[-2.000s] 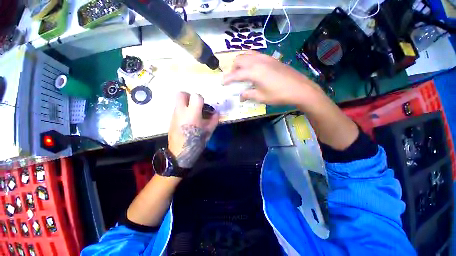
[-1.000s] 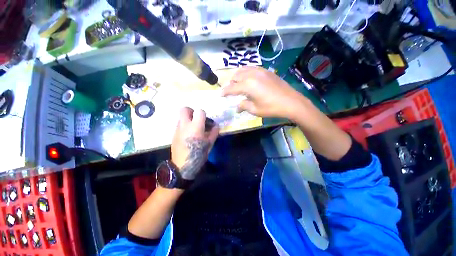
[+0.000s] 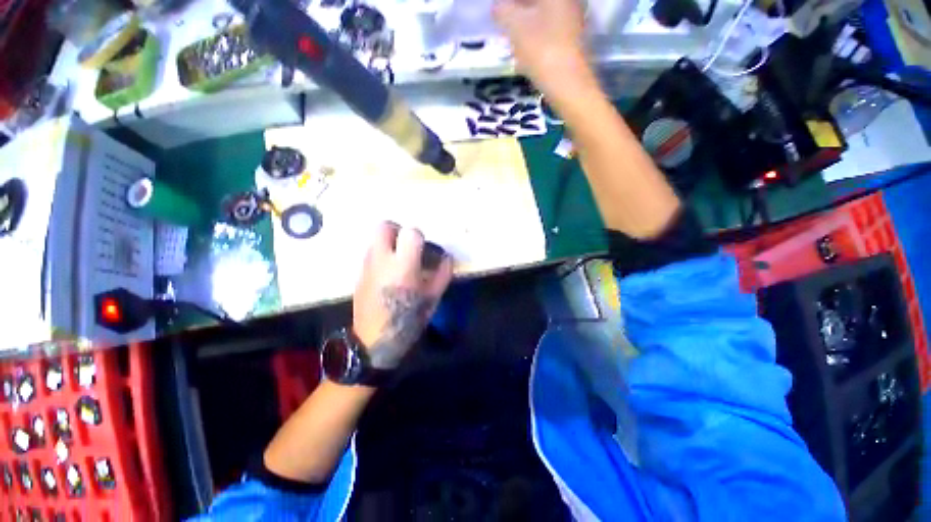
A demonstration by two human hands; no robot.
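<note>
My left hand (image 3: 398,291) is low over the front edge of the cream board (image 3: 357,168), its fingers closed on a small black device unit (image 3: 433,255), mostly hidden by the fingers. My right hand (image 3: 546,36) is raised over the white shelf at the top, blurred; whether it holds anything cannot be told. The electric screwdriver (image 3: 368,97) hangs over the board, its thin bit pointing down and right, touched by neither hand.
A ring part (image 3: 301,221) and black subassemblies (image 3: 284,161) lie at the board's left. Black stickers (image 3: 505,117) are behind the board. A green tape roll (image 3: 163,199) and lit switch (image 3: 112,310) stand left, a fan (image 3: 669,138) right. Red crates (image 3: 77,438) flank the bench.
My right hand has left the spot beside the screwdriver tip and moved up and away to the shelf. My left hand still holds the unit in nearly the same place.
</note>
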